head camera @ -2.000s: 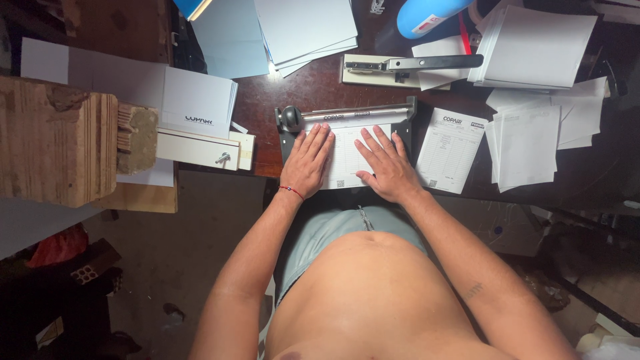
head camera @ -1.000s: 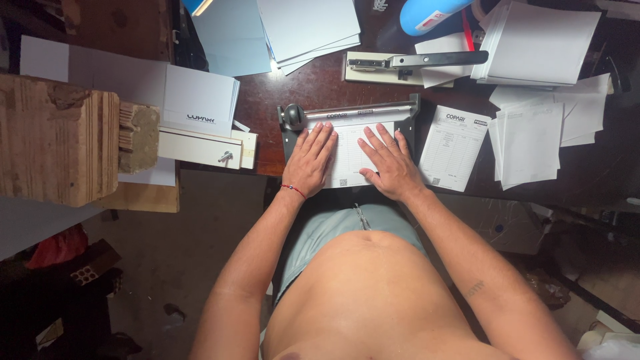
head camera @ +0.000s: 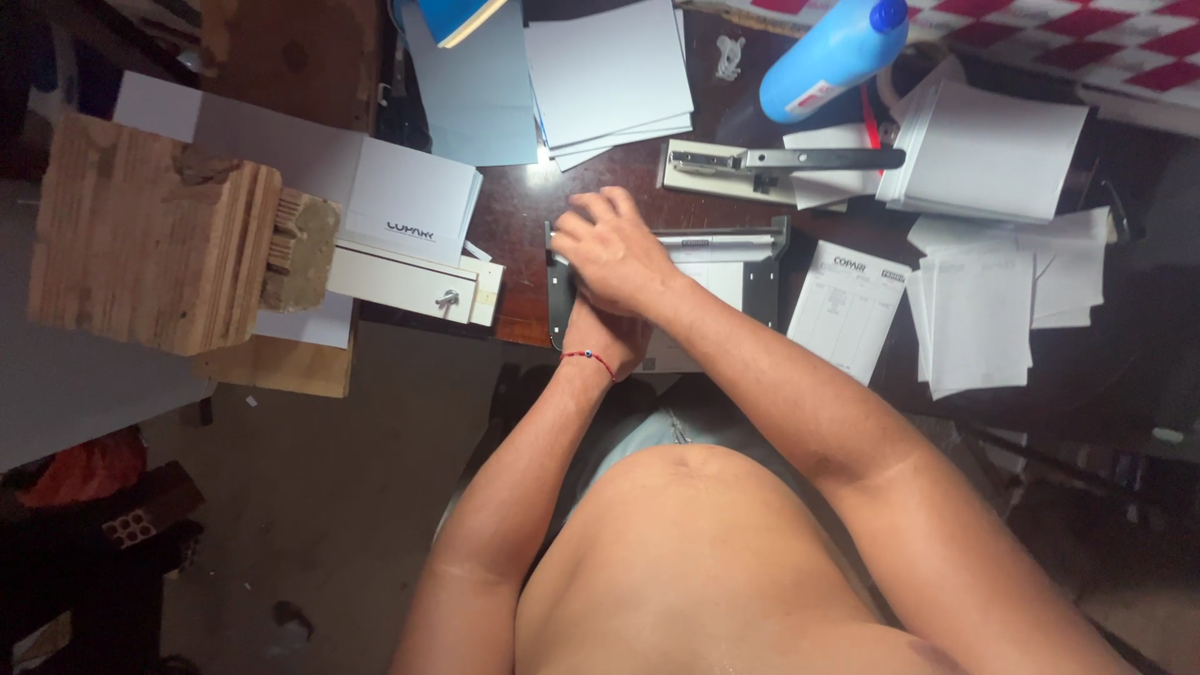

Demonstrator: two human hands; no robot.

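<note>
A black paper trimmer (head camera: 760, 281) with a metal rail lies at the table's near edge, a white printed sheet (head camera: 712, 283) on its bed. My right hand (head camera: 614, 248) crosses over my left and is at the trimmer's left end, fingers bent; its knob is not visible, so what the fingers hold is unclear. Under my right wrist is my left hand (head camera: 607, 333), mostly hidden, over the left part of the sheet. A red string bracelet (head camera: 589, 354) circles the left wrist. Just right of the trimmer lies a printed form (head camera: 847, 314).
A long-arm stapler (head camera: 816, 159) stands behind the trimmer. White paper stacks (head camera: 609, 75) lie at the back, more sheets (head camera: 975, 314) at right, and a blue bottle (head camera: 830, 66) behind. At left a wooden block (head camera: 150, 239) sits near a white board with a wing bolt (head camera: 403, 281).
Both hands lay flat and apart on the sheet before. My right hand has moved left across my left hand to the trimmer's left end, where a black knob showed earlier.
</note>
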